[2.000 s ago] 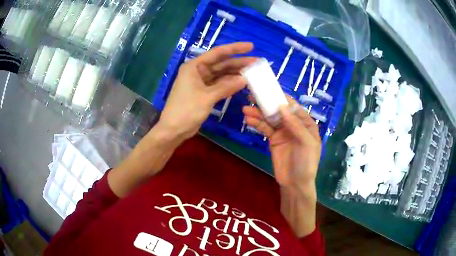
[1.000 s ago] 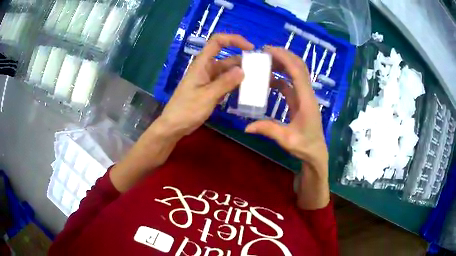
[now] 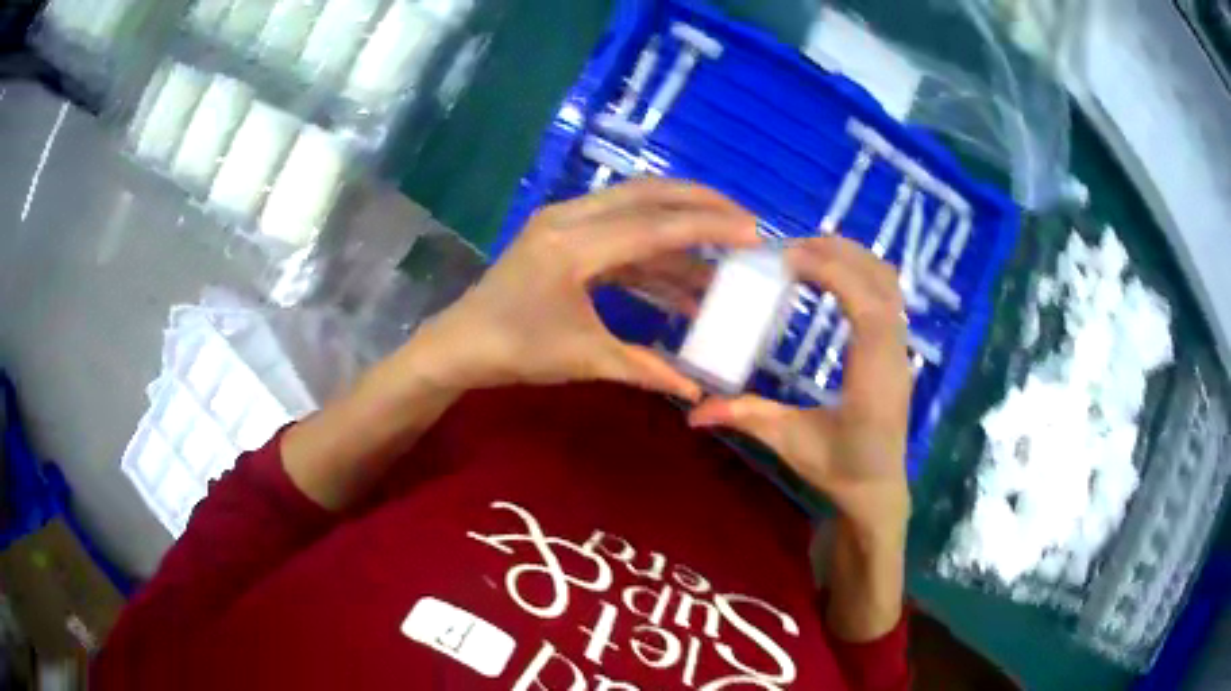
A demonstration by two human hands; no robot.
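A white rectangular block (image 3: 736, 320) with a clear cover around it is held upright, slightly tilted, between both hands in front of my chest. My left hand (image 3: 560, 290) grips it from the left, with fingertips at its top and thumb near its bottom. My right hand (image 3: 857, 365) grips it from the right, with fingers at its top edge and thumb at its lower end. The blue tray (image 3: 776, 115) lies behind the hands, with white T-shaped parts (image 3: 871, 176) in it. The picture is blurred.
A heap of small white parts (image 3: 1067, 432) lies at the right, beside a narrow clear tray (image 3: 1161, 513). Clear trays of white blocks (image 3: 250, 155) stand at the upper left. White compartment trays (image 3: 203, 405) are at the lower left. A clear bag (image 3: 1006, 115) lies beyond the blue tray.
My right hand has closed in from beside the block, so both hands now hold its ends. The block has moved lower and to the right in the picture; the whole view has shifted.
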